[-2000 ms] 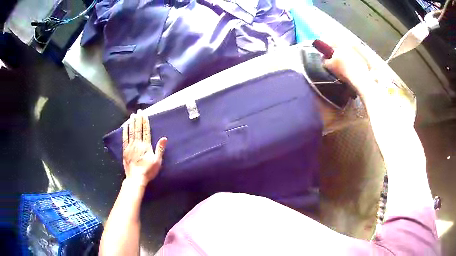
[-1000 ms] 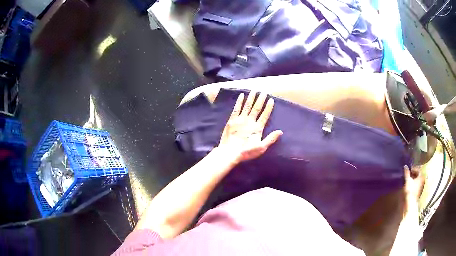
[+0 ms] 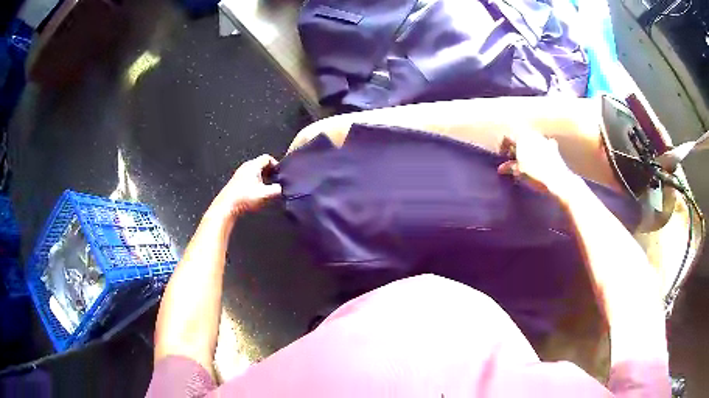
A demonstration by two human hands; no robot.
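Note:
A dark purple-blue garment (image 3: 435, 186) lies along a pale padded pressing arm (image 3: 466, 116), with a notch in its far edge near the left end. My left hand (image 3: 258, 183) pinches the garment's left end at the pad's tip. My right hand (image 3: 538, 162) grips the garment's far edge right of centre, fingers curled; the pale tag seen there before is hidden. The steam iron (image 3: 631, 151) stands tilted at the right end of the pad, its dark plate facing left, with no hand on it.
A crumpled heap of purple-blue garments (image 3: 451, 50) lies beyond the pad, with a light-blue sheet (image 3: 602, 70) behind it. A blue crate (image 3: 128, 241) with whitish contents is at the left. A hose and cord (image 3: 690, 233) run down at the right.
My right hand first left the iron, then moved from the garment's right end to its far edge. My left hand went from lying flat on the cloth to pinching its left end.

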